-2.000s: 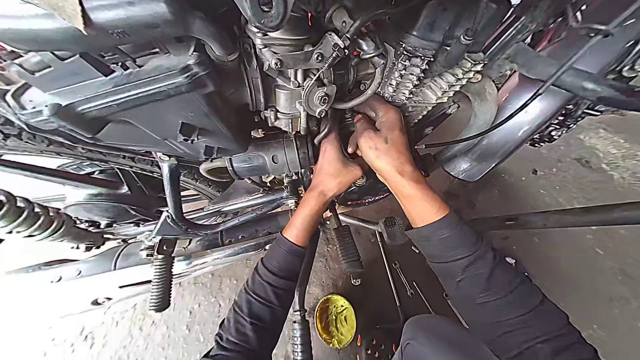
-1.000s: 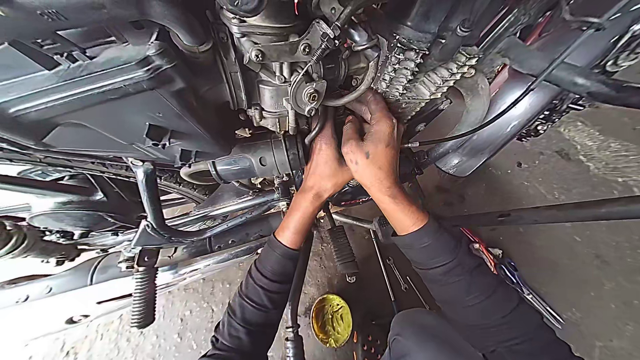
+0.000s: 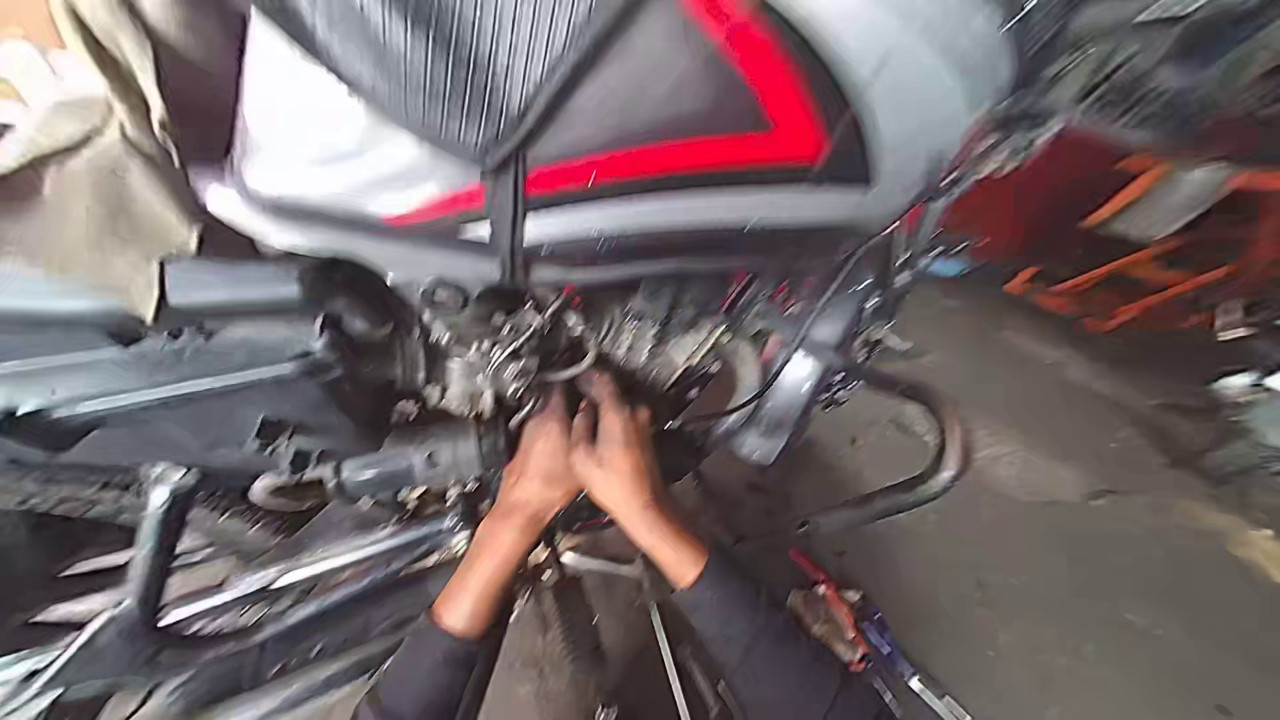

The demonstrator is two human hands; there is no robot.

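Observation:
Both hands reach into the engine area of a motorcycle, close beside each other just below the carburetor (image 3: pixel 470 375). My left hand (image 3: pixel 543 455) is on the left, its fingertips hidden among the engine parts. Touching or nearly touching it, my right hand (image 3: pixel 612 440) has bent fingers under a curved hose (image 3: pixel 572 370). Blur and the fingers hide whether either hand holds a part. Left of the hands lies a dark cylindrical part (image 3: pixel 420 462). Above is the fuel tank (image 3: pixel 650 120) with a red stripe.
Pliers with red handles (image 3: pixel 835 610) and a blue-handled tool (image 3: pixel 895 650) lie on the floor at lower right. A curved metal crash bar (image 3: pixel 940 450) sticks out at right. An orange metal frame (image 3: pixel 1150 260) stands farther back. Cloth (image 3: pixel 90 190) hangs at upper left.
The view has tilted up strongly, bringing in the fuel tank and the floor beyond. Both hands remain at the same engine area below the carburetor.

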